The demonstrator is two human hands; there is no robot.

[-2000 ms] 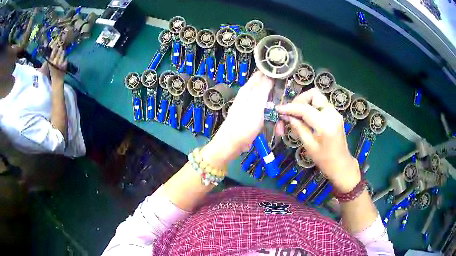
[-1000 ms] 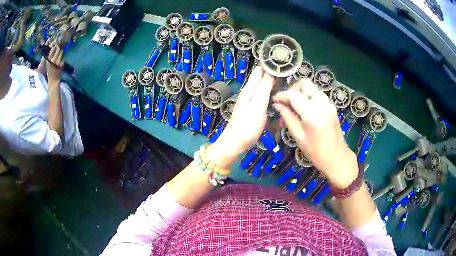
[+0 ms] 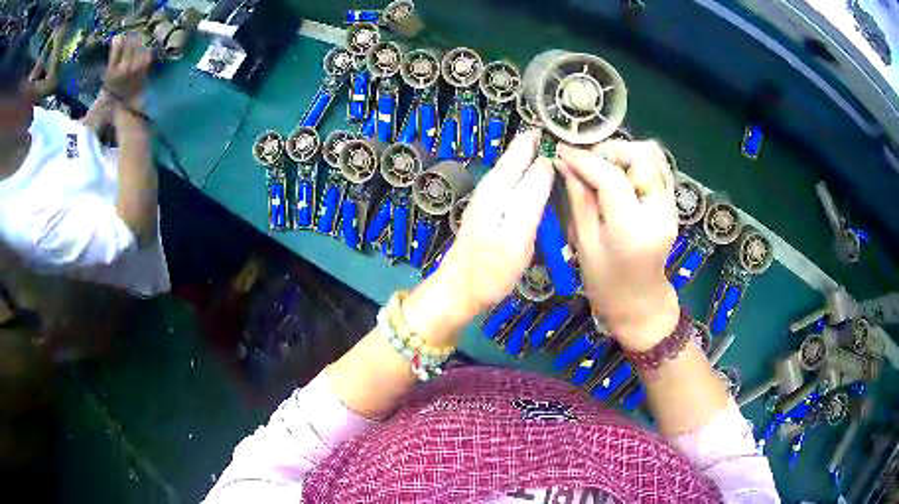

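Observation:
A part-assembled fan unit (image 3: pixel 580 95) is held up at the centre. Its grey-beige round head with spoked face is above my fingers, and its blue battery (image 3: pixel 555 248) hangs between my hands. A bit of green circuit board (image 3: pixel 547 149) shows at the neck. My left hand (image 3: pixel 501 221) holds the unit at the neck from the left. My right hand (image 3: pixel 623 221) has its fingertips at the neck from the right, thumb and finger pinched together. Whatever lies between those fingertips is hidden.
Rows of fan units (image 3: pixel 401 164) with blue batteries lie on the green bench (image 3: pixel 229 182). A jumbled pile (image 3: pixel 814 351) is at right. A black box (image 3: pixel 258 44) and a coworker in white (image 3: pixel 79 197) are at left. A blue battery (image 3: pixel 752 141) lies on the belt beyond a pale rail.
The held unit has turned and moved slightly right. My right fingers have moved up to the neck below the head. The coworker's hands have risen, and things on the belt have shifted left.

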